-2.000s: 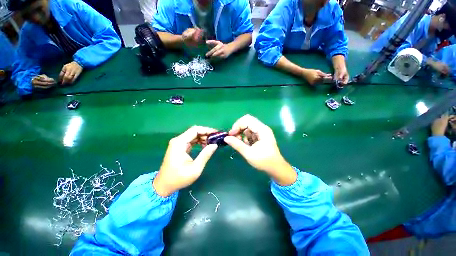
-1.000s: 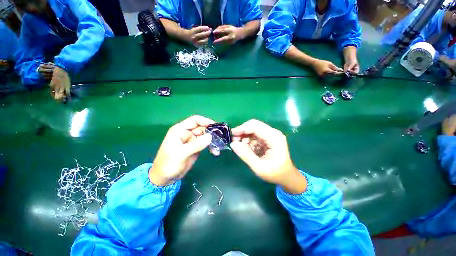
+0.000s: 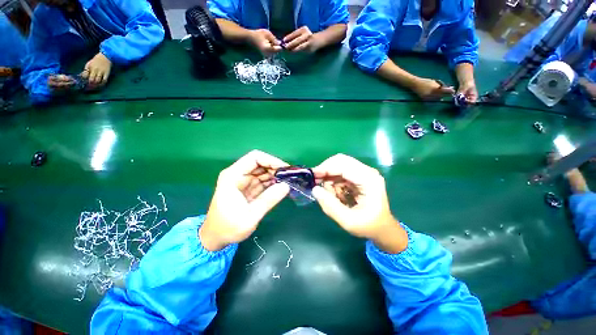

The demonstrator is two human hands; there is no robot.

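Observation:
A small dark, rounded unit (image 3: 297,176) is held up in front of me between both hands, above the green surface (image 3: 327,275). A clear, shiny part shows along its lower side. My left hand (image 3: 243,196) pinches its left end with thumb and fingers. My right hand (image 3: 353,195) pinches its right end; a brownish thing inside the curled fingers is too blurred to name. Two loose white wires, one on the left (image 3: 257,252) and one on the right (image 3: 286,254), lie between my forearms.
A tangled white wire pile (image 3: 111,242) lies at the left, another (image 3: 263,72) across the table. Part-built units (image 3: 414,129) lie along the belt. Workers in blue smocks sit opposite, near a black fan (image 3: 201,36) and a white fan (image 3: 554,82). Tiny pale bits (image 3: 467,233) lie at the right.
Both hands still hold the unit, which was turned flatter towards me and is now tilted again. The belt units have shifted left. A worker's hand at the far left has drawn back from the belt.

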